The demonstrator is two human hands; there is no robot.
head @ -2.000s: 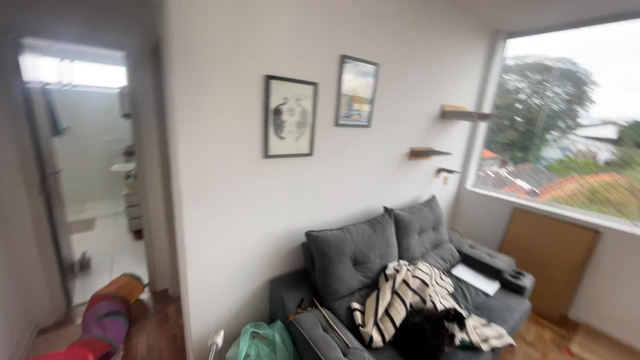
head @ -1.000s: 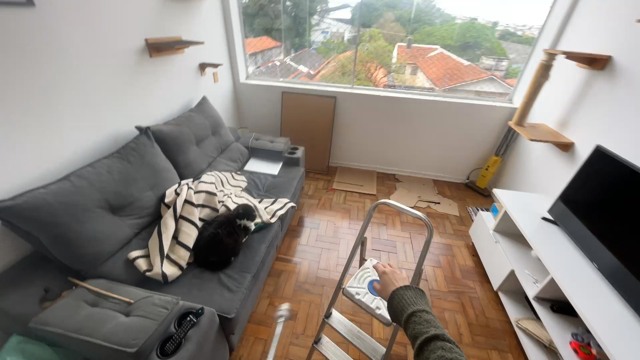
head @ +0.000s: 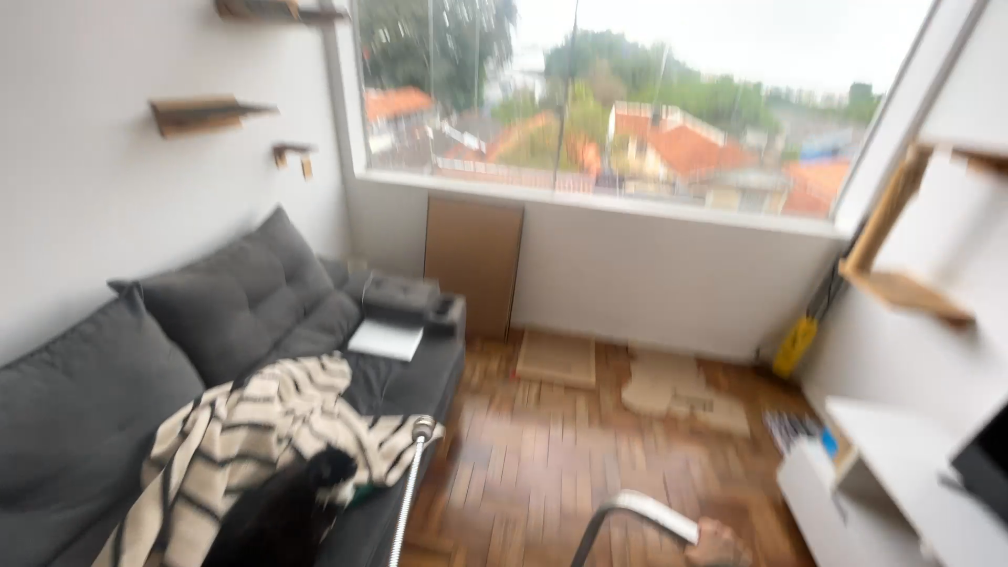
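At the bottom edge of the head view, my right hand (head: 717, 543) is partly in the frame, its fingers closed on the bent metal top rail of a stepladder (head: 650, 508); most of the ladder is below the frame. My left hand is not in view. Left of the ladder, a thin, ribbed metal rod (head: 405, 496) with a rounded metal end rises from the bottom edge, in front of the sofa's seat edge. What holds the rod is hidden. The picture is blurred.
A grey sofa (head: 409, 394) with a striped blanket (head: 236, 417) and a black cat (head: 276, 512) stands at left. Cardboard pieces (head: 669, 382) lie on the parquet near the window wall. A white TV stand (head: 890, 472) and a wall-mounted cat perch (head: 906, 295) are at right.
My right hand was over the ladder's top step, by a white and blue thing; now it is at the top rail. The rod reaches higher in the frame. The view has swung right since the earliest frame.
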